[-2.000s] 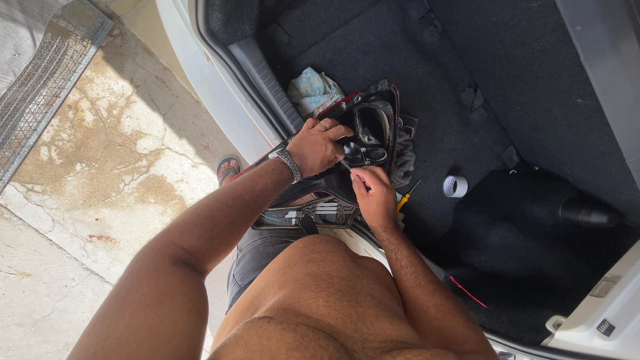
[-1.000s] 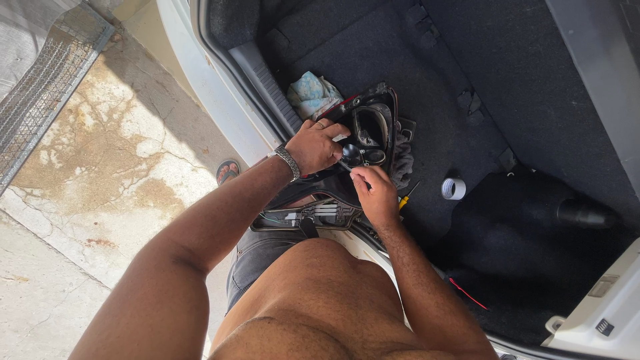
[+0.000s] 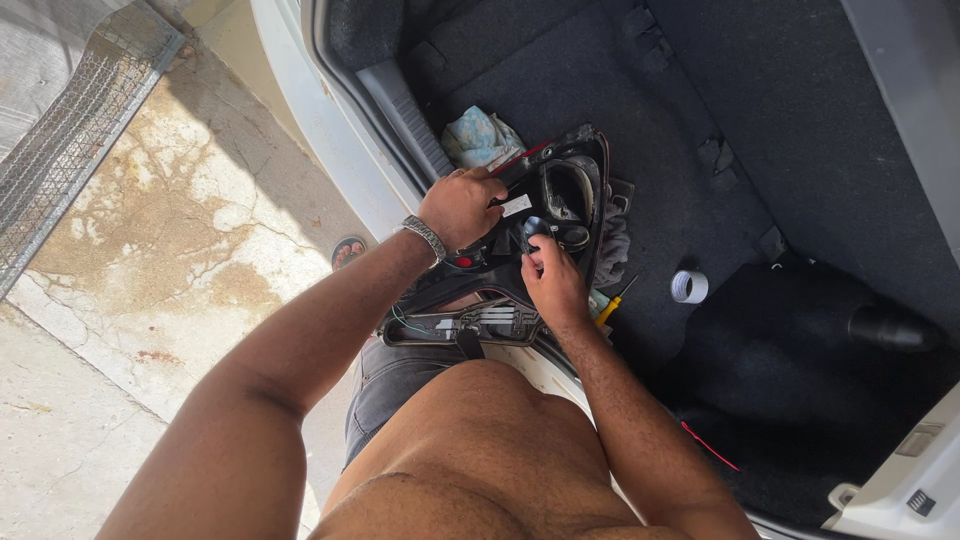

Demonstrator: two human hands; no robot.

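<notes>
A car tail light housing (image 3: 600,195), its dark rear side up, lies over the edge of the open car boot. My left hand (image 3: 463,210), with a metal watch on the wrist, rests on the housing's left side by a small white label. In the fingers of my right hand (image 3: 553,281) is a small dark, shiny part (image 3: 534,227), held over the middle of the housing; its exact kind is unclear. Nearer my waist lies a bulb holder plate (image 3: 495,319) with metal contact strips and a thin green wire, partly under my right hand.
A crumpled light blue cloth (image 3: 480,139) lies behind the housing, a grey cloth (image 3: 613,247) to its right. A yellow-handled screwdriver (image 3: 611,309), a white tape roll (image 3: 688,286) and a black cover (image 3: 795,337) are on the boot's carpet (image 3: 555,75). The boot's white sill borders the left.
My left hand has drawn back from the dark part near the housing's middle, and the white label now shows beside it. My right hand has moved up onto that part.
</notes>
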